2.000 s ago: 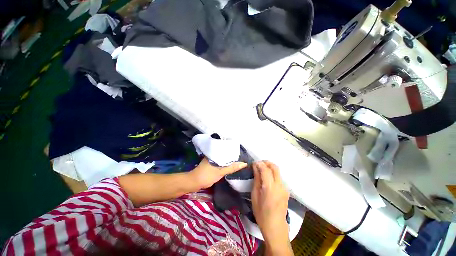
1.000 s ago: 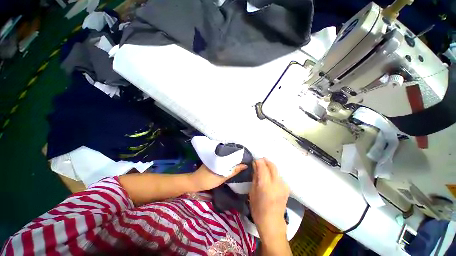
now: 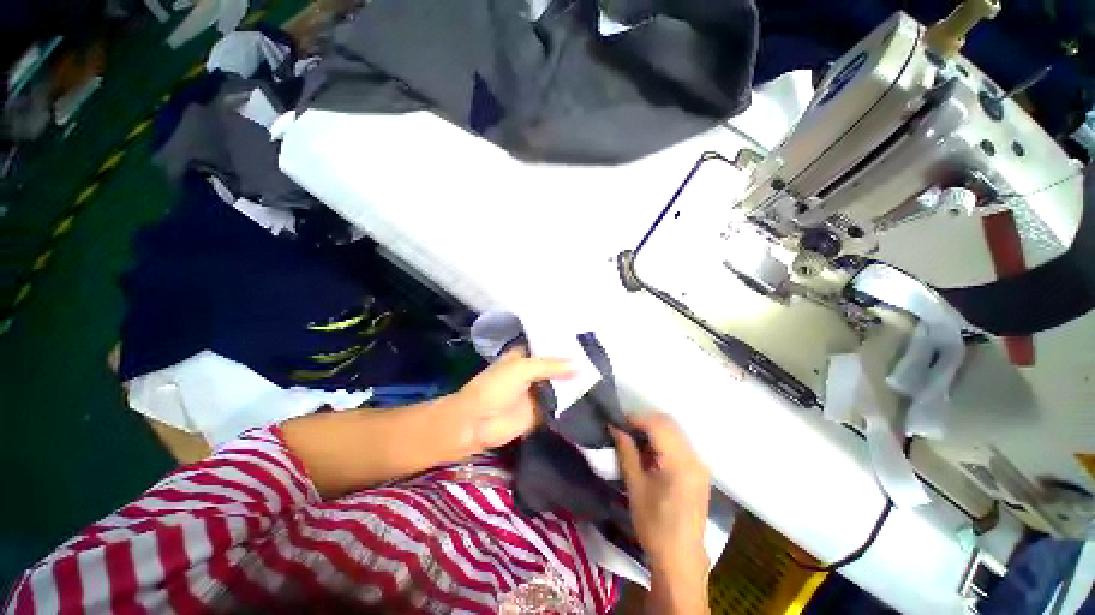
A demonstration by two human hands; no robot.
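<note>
A charcoal garment piece (image 3: 556, 478) with white lining (image 3: 578, 382) lies bunched in the lap against the table's near edge. My left hand (image 3: 502, 400) holds its upper left part, with the thumb lying on the white lining. My right hand (image 3: 663, 471) pinches the dark cloth on the right side between thumb and fingers. A narrow dark end of cloth (image 3: 594, 353) stands up between the hands. Whether a small tool is in my right hand cannot be told.
The white sewing table (image 3: 480, 240) runs diagonally, with the sewing machine (image 3: 859, 132) at right and white strips (image 3: 925, 348) hanging on it. Grey pieces (image 3: 564, 84) lie on the far side. Navy garments (image 3: 228, 300) are at left, a yellow crate (image 3: 769, 574) below the edge.
My right hand has moved slightly right and down, away from my left. My left hand has turned, its thumb now over the lining. The cloth between them is spread and refolded.
</note>
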